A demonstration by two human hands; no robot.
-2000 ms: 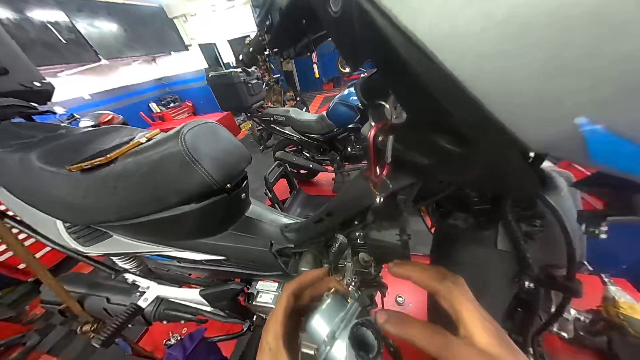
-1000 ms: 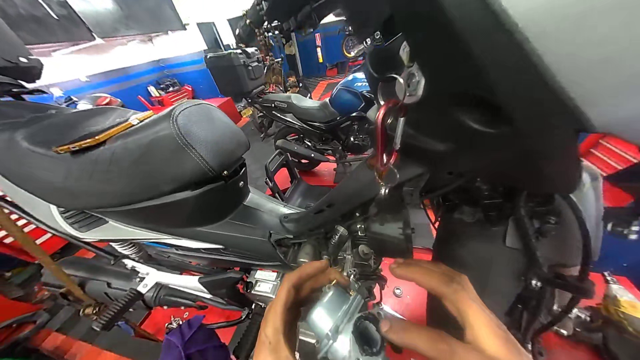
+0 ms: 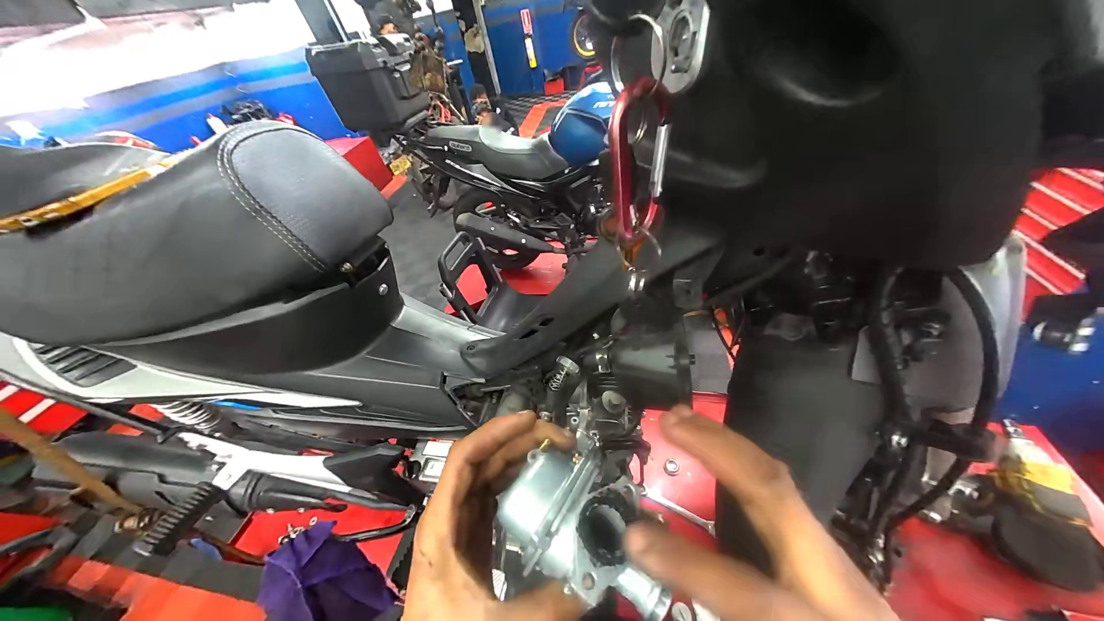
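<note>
A silver metal carburetor [image 3: 552, 517] is held low in front of me, its dark round bore turned towards my right side. My left hand [image 3: 470, 526] wraps around its left side, fingers behind the body and thumb below. Beside the bore, my right hand [image 3: 759, 517] has its thumb and fingers spread; the thumb is blurred near the bore's edge, and whether it touches cannot be told. Just beyond the hands lie the engine-bay parts of an underbone motorcycle, with a spring [image 3: 562, 374] and a black plastic intake housing [image 3: 649, 373].
The motorcycle's black seat [image 3: 293, 198] fills the left. A red carabiner [image 3: 619, 159] with key rings hangs from the ignition area. A purple cloth [image 3: 323, 573] lies low left. Another motorcycle with a blue tank [image 3: 582, 129] stands behind. Metal parts lie on a red surface [image 3: 957, 561] at right.
</note>
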